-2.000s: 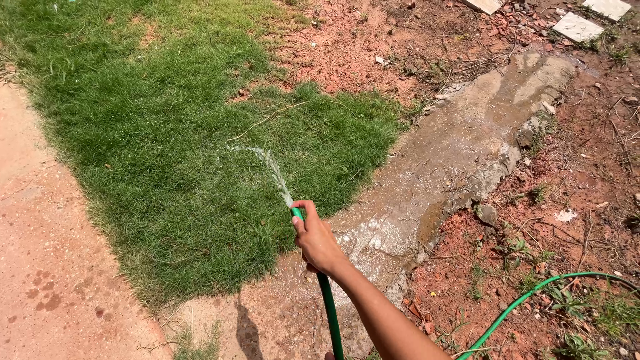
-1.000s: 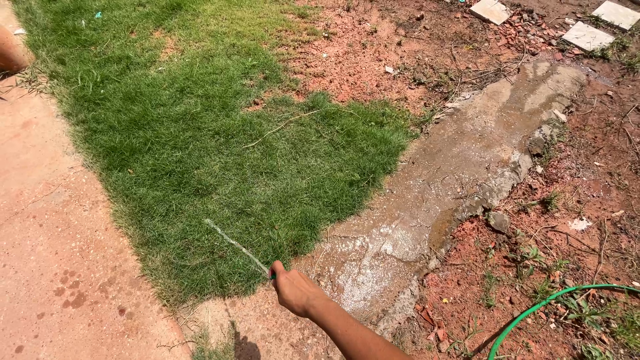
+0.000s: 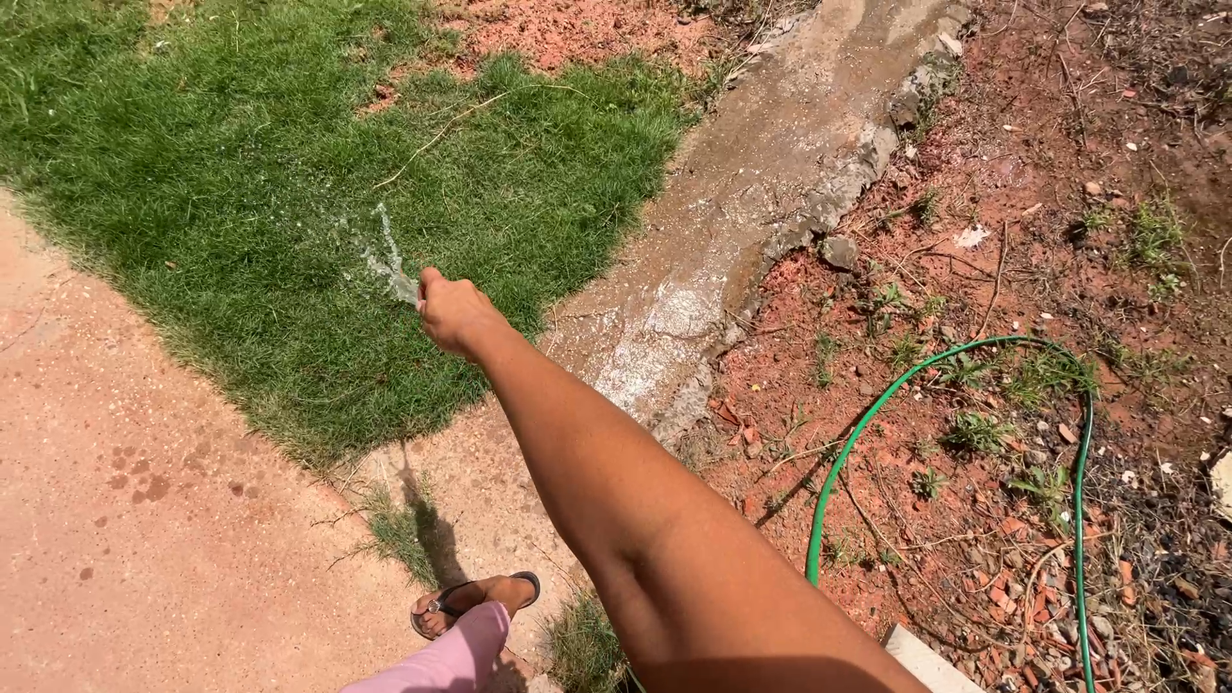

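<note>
My right hand reaches out over the edge of the grass, its fingers closed around the end of a green garden hose, which the hand hides almost wholly. Water sprays from it up and to the left, breaking into drops above the lawn. A loop of the green hose lies on the red soil to the right of my arm. My left hand is out of view.
Pinkish concrete paving borders the grass at the left. A wet concrete strip runs up to the right, beside red soil with rubble and weeds. My sandalled foot stands at the bottom. A pale block lies at the lower edge.
My right hand has moved to the left over the grass from where it was two seconds ago. The water now breaks into a scattered spray. The view has tilted down, and my foot shows.
</note>
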